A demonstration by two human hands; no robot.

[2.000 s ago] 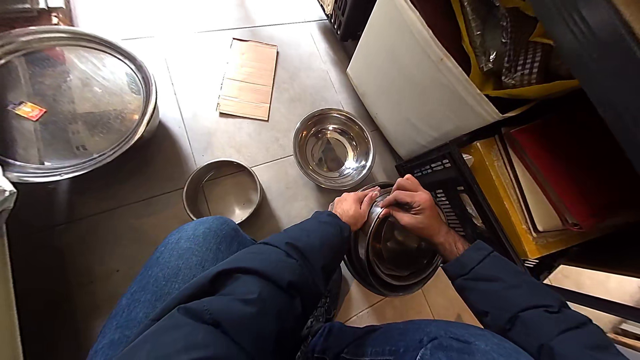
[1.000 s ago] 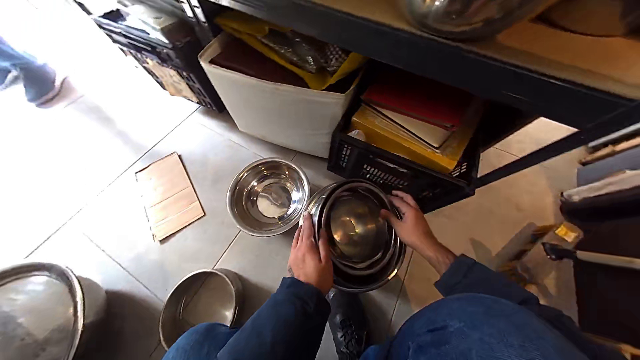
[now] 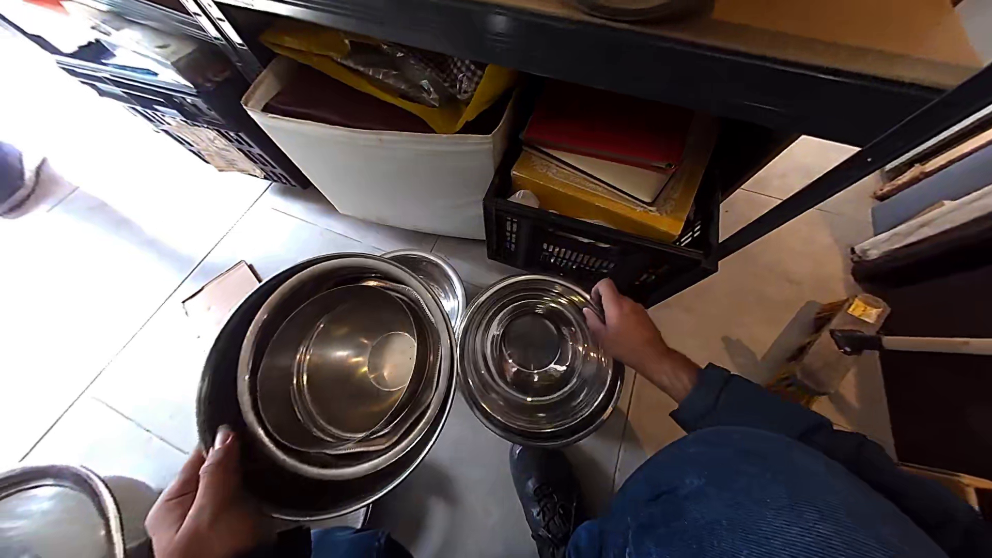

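My left hand (image 3: 208, 496) grips the lower left rim of a large dark metal bowl, in which smaller steel bowls (image 3: 349, 372) are nested. This stack is held up at the left. To its right is another stack of shiny steel bowls (image 3: 535, 349); the thumb and fingers of my right hand (image 3: 632, 333) are closed on its upper right rim. Behind the two stacks, partly covered, a steel bowl (image 3: 438, 279) shows on the tiled floor. A bit of a further metal rim shows under the left stack.
A black plastic crate (image 3: 573, 248) with folders and a white fabric bin (image 3: 387, 178) stand beneath a black metal shelf (image 3: 775, 85). A cardboard piece (image 3: 221, 294) and a large round metal vessel (image 3: 58, 511) lie at left. A mallet-like tool (image 3: 907, 342) is at right. Someone's foot (image 3: 35, 186) shows at far left.
The bowls that were together between my hands are now in two stacks. My left hand has moved left with the large dark bowl and its nested bowls; my right hand stays at the other stack.
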